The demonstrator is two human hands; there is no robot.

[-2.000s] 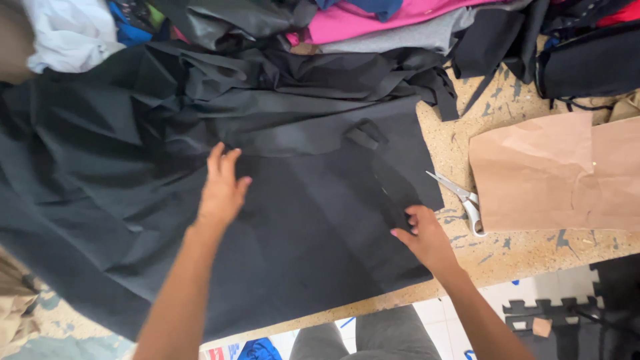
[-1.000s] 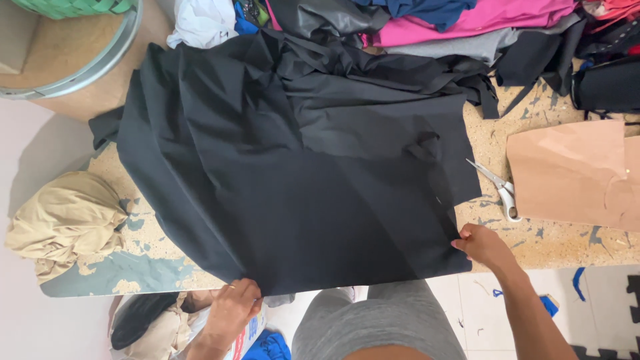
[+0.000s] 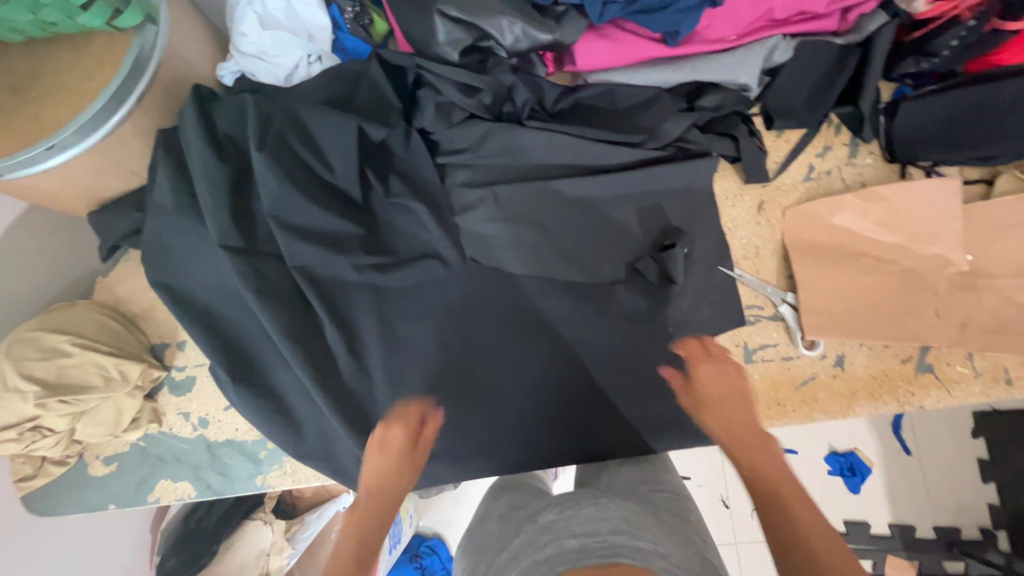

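A large piece of black fabric (image 3: 512, 352) lies over the worn table, smooth near its front edge and creased toward the left and back. Over its lower left part is my left hand (image 3: 404, 440), blurred, its fingers curled down; whether it pinches the cloth cannot be told. My right hand (image 3: 708, 384) is over the fabric's right side, thumb and forefinger apart. A small twisted black scrap (image 3: 664, 258) rests on top of the cloth. Just right of the fabric lie metal scissors with white handles (image 3: 780, 304), touched by neither hand.
Brown pattern paper (image 3: 896, 272) lies at the right. Heaped garments, among them a pink one (image 3: 720, 36), line the back. A beige cloth bundle (image 3: 72, 384) sits at the table's left end, below a large round container (image 3: 144, 88). Blue scraps (image 3: 848, 470) lie on the floor.
My left hand has moved from the fabric's front edge up onto the cloth. My right hand has left the right front corner and is farther in over the fabric. The scissors have stayed in place.
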